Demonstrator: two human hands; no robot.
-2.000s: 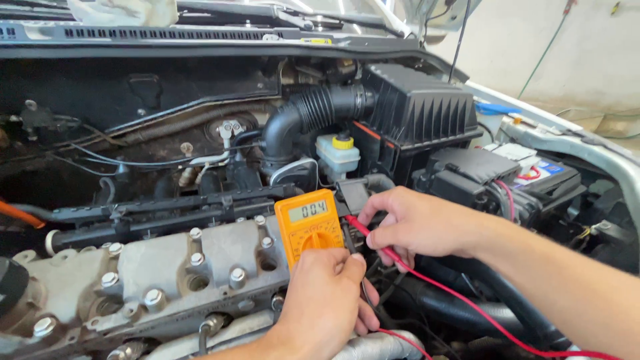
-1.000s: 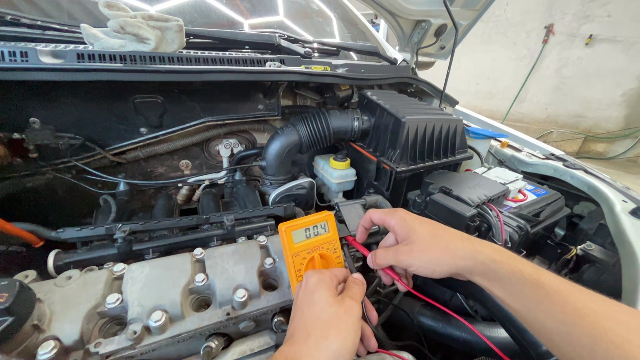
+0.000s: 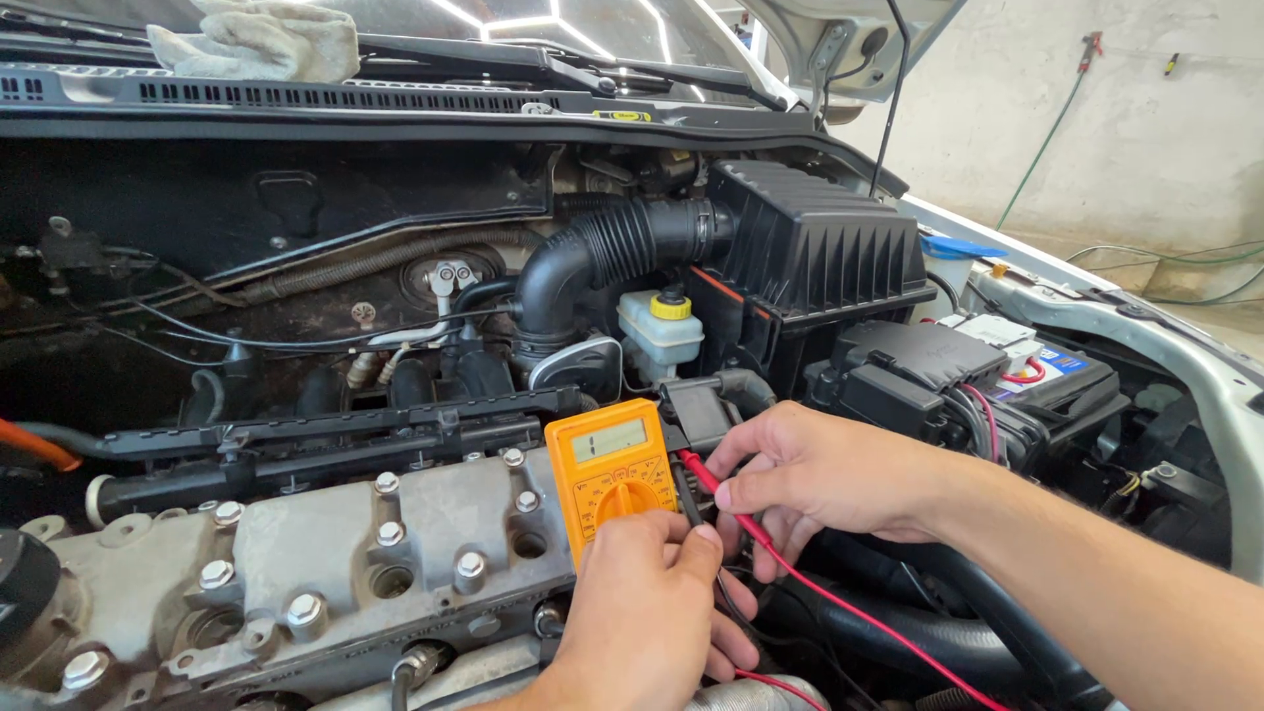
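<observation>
My left hand (image 3: 652, 602) grips the lower end of an orange digital multimeter (image 3: 607, 474), its display and dial facing up over the edge of the engine's valve cover (image 3: 306, 543). The display shows a single 1 at its left. In my right hand (image 3: 810, 484) is a red test probe (image 3: 726, 489) with a red lead trailing to the lower right; its tip points at a black connector (image 3: 696, 410) and is hidden. A black probe (image 3: 686, 489) stands beside the red one, close to my left fingers; what holds it is unclear.
Behind the hands are a black intake hose (image 3: 583, 262), a fluid reservoir with yellow cap (image 3: 662, 326) and an air filter box (image 3: 815, 247). The battery (image 3: 1071, 390) sits at right. Work gloves (image 3: 262, 41) lie near the windshield. A prop rod (image 3: 894, 99) stands upright.
The multimeter's display has gone from 00.4 to a lone 1 at the left. Both hands keep nearly the same places, still holding the meter and the red probe.
</observation>
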